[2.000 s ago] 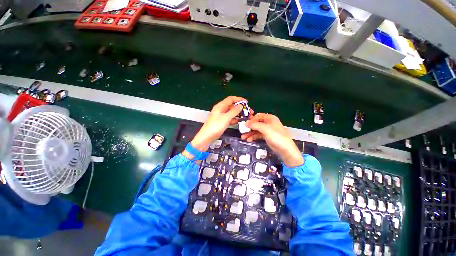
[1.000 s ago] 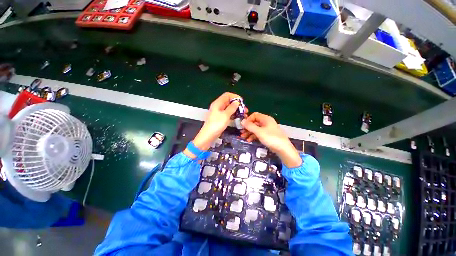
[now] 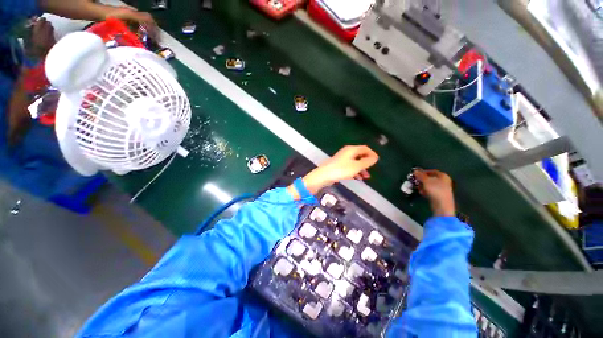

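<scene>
My right hand (image 3: 436, 189) is over the green belt and holds a joined assembly (image 3: 409, 183), a dark framed unit with a pale pad, by its upper end at the fingertips. Whether the piece touches the belt is not clear. My left hand (image 3: 348, 164), with a blue wrist band, is over the pale rail and belt edge. Its fingers are half curled and no part shows in them. The black blister tray (image 3: 289, 299) lies before me with rows of pale square pads in its pockets. A loose unit (image 3: 258, 164) lies on the bench left of the tray.
Single device units (image 3: 301, 103) lie along the belt. A pale rail (image 3: 264, 113) divides bench and belt. A white fan (image 3: 125, 109) stands left, beside another worker's arm (image 3: 86, 9). A grey control box (image 3: 403, 43), a blue box (image 3: 486, 99) and a grey post (image 3: 529, 280) are at right.
My hands have come apart. The right hand has moved right, out over the belt, with the joined piece; the left has let go. The view has turned, and another person's arms now show at upper left.
</scene>
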